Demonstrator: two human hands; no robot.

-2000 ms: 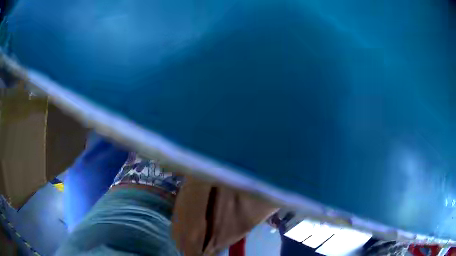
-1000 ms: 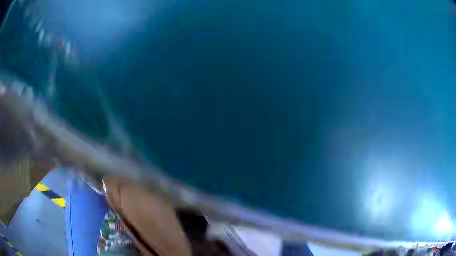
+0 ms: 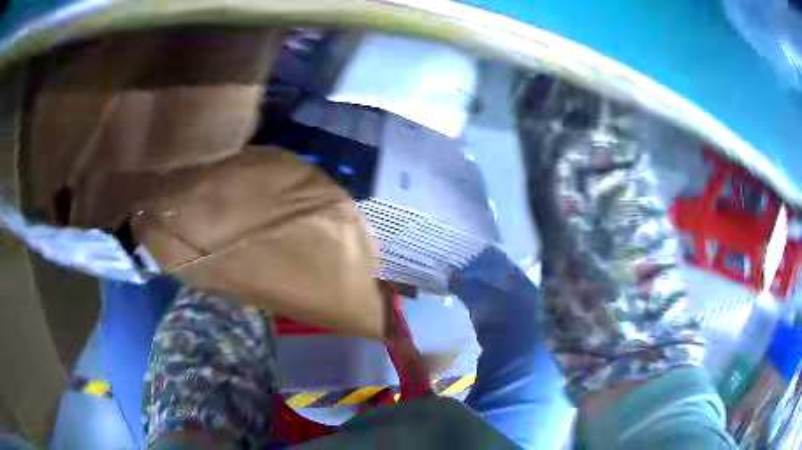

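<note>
A stack of flat printed sheets (image 3: 422,180), pale grey with a black part and many layered edges, lies below the bench edge. A blank white sheet (image 3: 409,79) lies above it. A brown carton (image 3: 149,114) stands to the left, and its creased brown flap (image 3: 273,233) covers part of the stack's left side. My left forearm, in a patterned oversleeve, reaches up behind the flap; that hand is hidden. My right forearm, in the same pattern, reaches up right of the stack toward the bench edge; no hand can be made out there.
The green-topped bench (image 3: 616,44) crosses the top with a pale edge. A red plastic stool (image 3: 409,352) is low in the centre, over yellow-black floor tape (image 3: 343,397). Another red plastic object (image 3: 730,220) is at right. Clear film (image 3: 83,250) is at left.
The view has shifted from mostly bench top to the space below its edge. The sheet stack, the carton with its flap and both patterned forearms now show much more fully.
</note>
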